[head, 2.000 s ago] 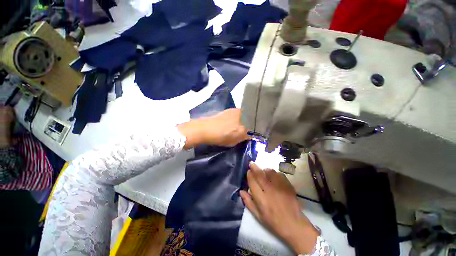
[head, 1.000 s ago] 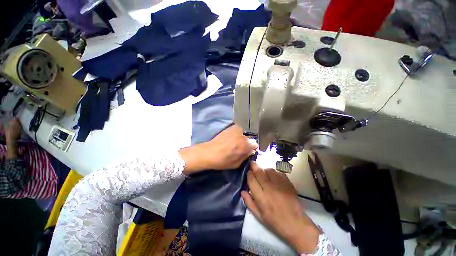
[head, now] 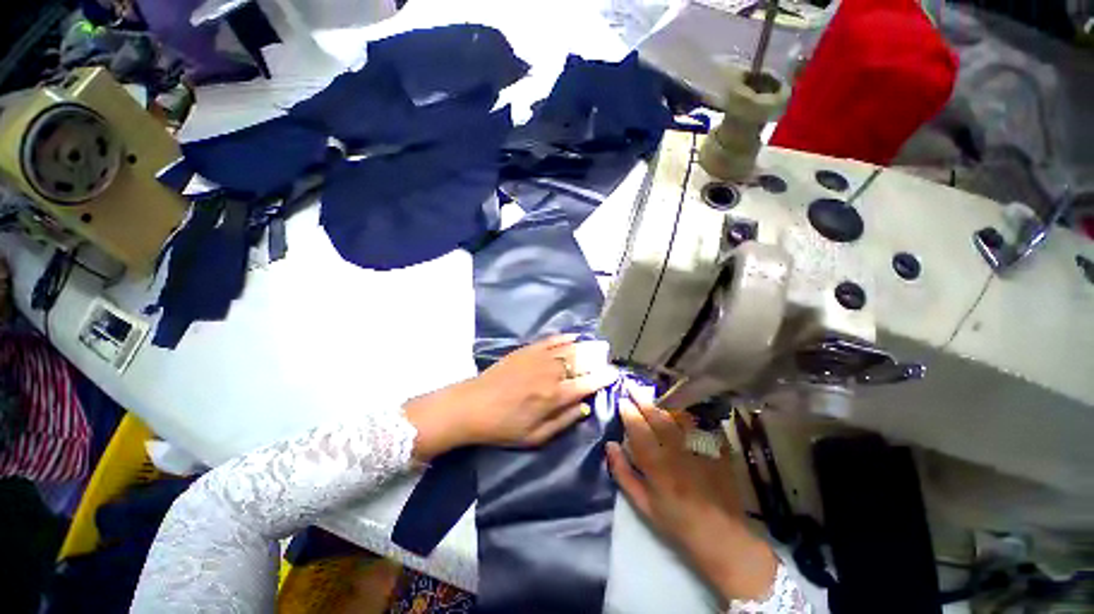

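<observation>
A shiny grey-blue strip of navy fabric runs from behind the sewing machine head, across the white table, and over the front edge. My left hand lies on it with fingertips pressing its right edge beside the needle area. My right hand is just right of the strip, its fingertips on the same edge close to the lit presser foot. The sewing machine stands at the right; its needle is hidden by glare and my fingers. A matte navy piece shows beside the strip's left edge.
Navy cut panels are piled at the back. Dark scissors and a black phone lie at the right. A cream second machine stands far left. A yellow basket is below the table. Red cloth lies behind the machine.
The strip now lies flatter and straighter. My left hand has spread flatter on the cloth beside the needle. My right fingertips have moved closer to the presser foot. The camera view has shifted slightly.
</observation>
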